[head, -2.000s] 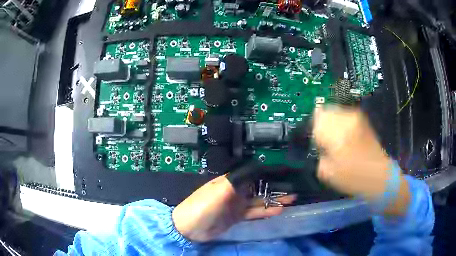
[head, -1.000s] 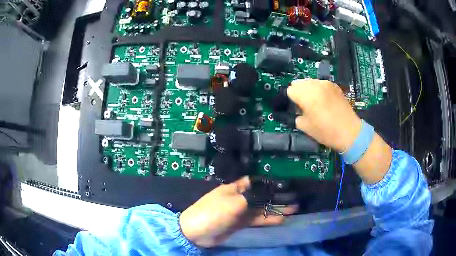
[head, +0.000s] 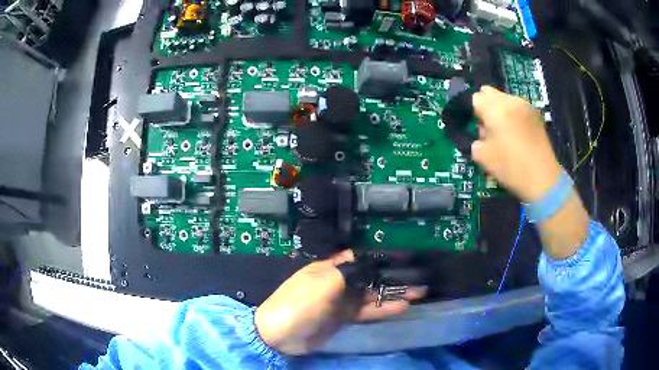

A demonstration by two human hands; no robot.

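Observation:
The green circuit board (head: 408, 170) lies in its black fixture (head: 195, 278). My left hand (head: 307, 307) is palm up at the fixture's front edge and holds several small silvery screws (head: 390, 293) on its fingers. Black finger cots cover some fingertips and blur into the dark fixture. My right hand (head: 514, 141) is over the right part of the board, its black-covered fingertips pointing left and down near a small grey part. Whether it pinches a screw cannot be told.
Grey capacitor blocks (head: 266, 107), black round cans (head: 339, 108) and copper-wound rings (head: 418, 13) stand up from the board. A blue wrist strap (head: 550, 201) with a thin blue cord is on my right wrist. A metal rail (head: 433, 316) runs along the front.
My right hand moved from the lower right up over the board, then further right. My left hand stays at the front edge with the screws. The view has shifted slightly.

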